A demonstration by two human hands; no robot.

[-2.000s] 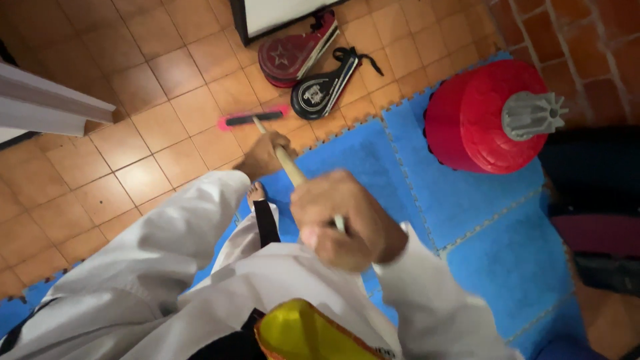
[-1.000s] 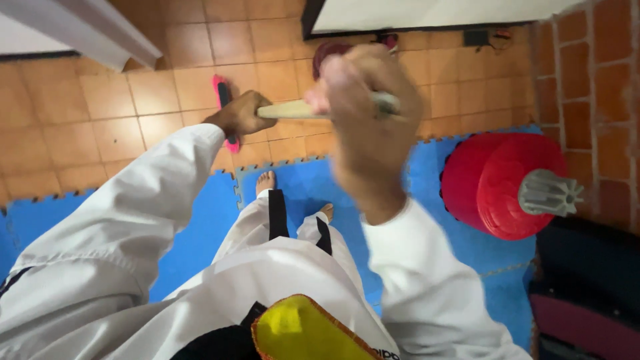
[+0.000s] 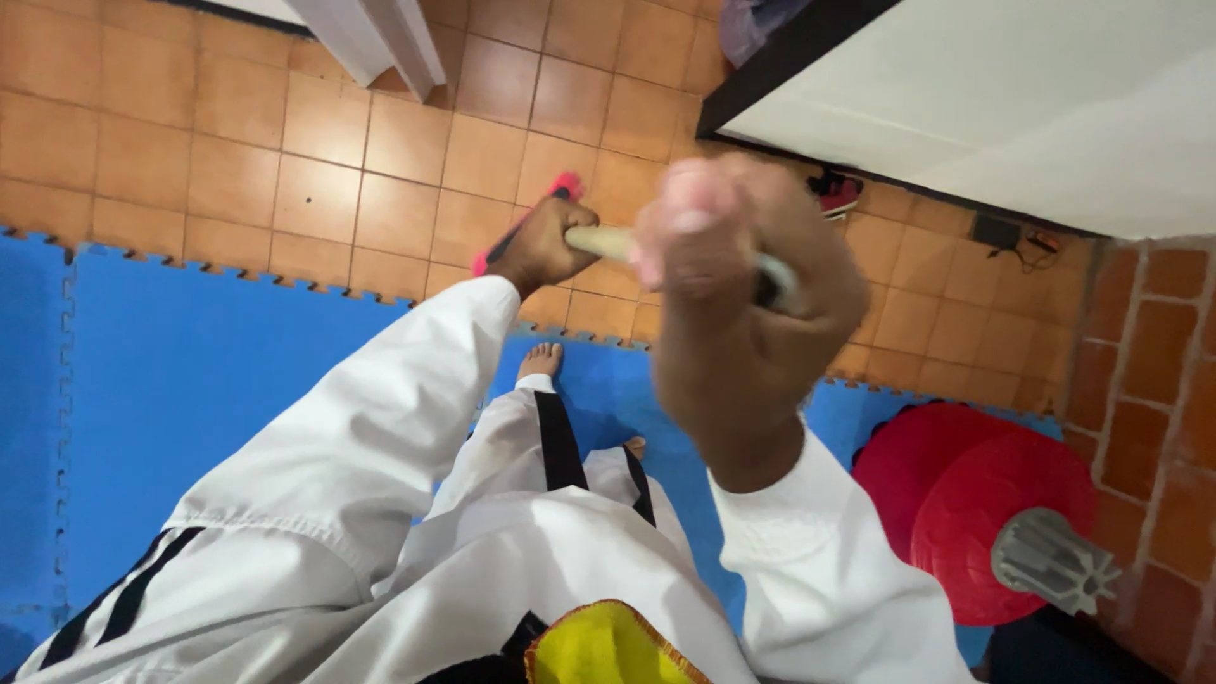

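Observation:
My left hand is closed around a pale wooden stick, whose far part lies hidden in the fist. My right hand, raised nearer the camera and slightly blurred, grips the same stick further right; a rounded end shows past its fingers. Between the two fists a short length of the stick is bare. White sleeves cover both arms. Beyond my left hand lies a broom head with pink bristles on the tiles. A yellow cloth with an orange edge is at the bottom, against the white uniform.
Blue interlocking mats lie under my bare feet, bordering orange floor tiles. At right stands a red rounded object with a grey ribbed top, near a brick wall. A dark-edged white panel is at the upper right.
The view has shifted. Both hands keep hold of the stick. The pink-bristled head, upright in the view one second ago, now lies slanted beyond my left hand.

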